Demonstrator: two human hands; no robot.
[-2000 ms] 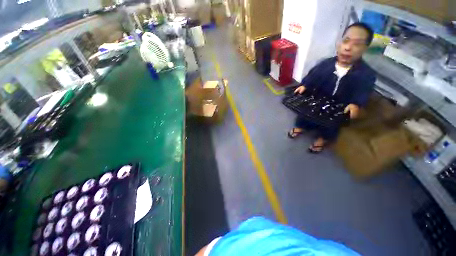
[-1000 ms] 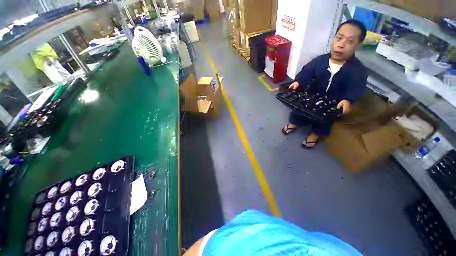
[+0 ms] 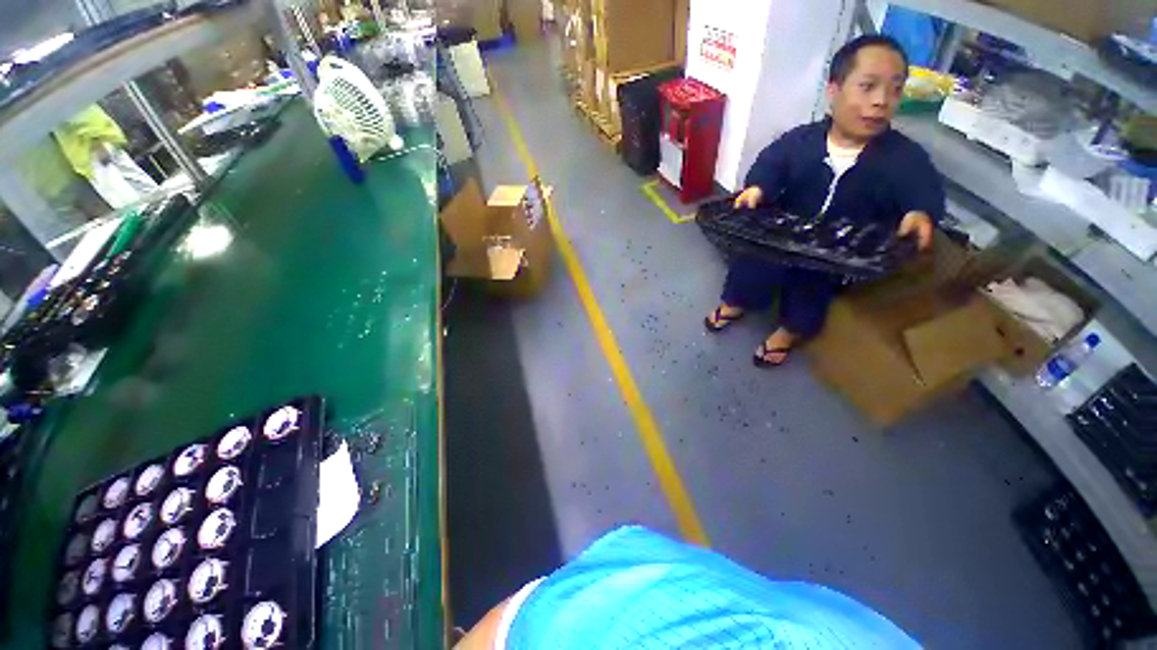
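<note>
A black compartment tray (image 3: 289,508) lies on the green bench top (image 3: 273,305) at the lower left. Rows of round white parts (image 3: 217,527) with dark centres sit in its pockets. A white paper sheet (image 3: 336,495) lies against the tray's right edge. Neither of my hands is in the picture. A blue sleeve or smock (image 3: 685,597) shows at the bottom edge, with a bit of bare arm beside it.
A person in dark blue (image 3: 831,191) stands in the aisle holding a black tray (image 3: 812,244). Open cartons (image 3: 907,349) stand behind them and another (image 3: 508,241) beside the bench. A pale fan (image 3: 353,108) stands on the bench. More black trays (image 3: 1072,559) are at the right.
The view has shifted slightly, so the bench and tray sit further left. The person in the aisle has turned their head to the right, and their held tray now looks flatter.
</note>
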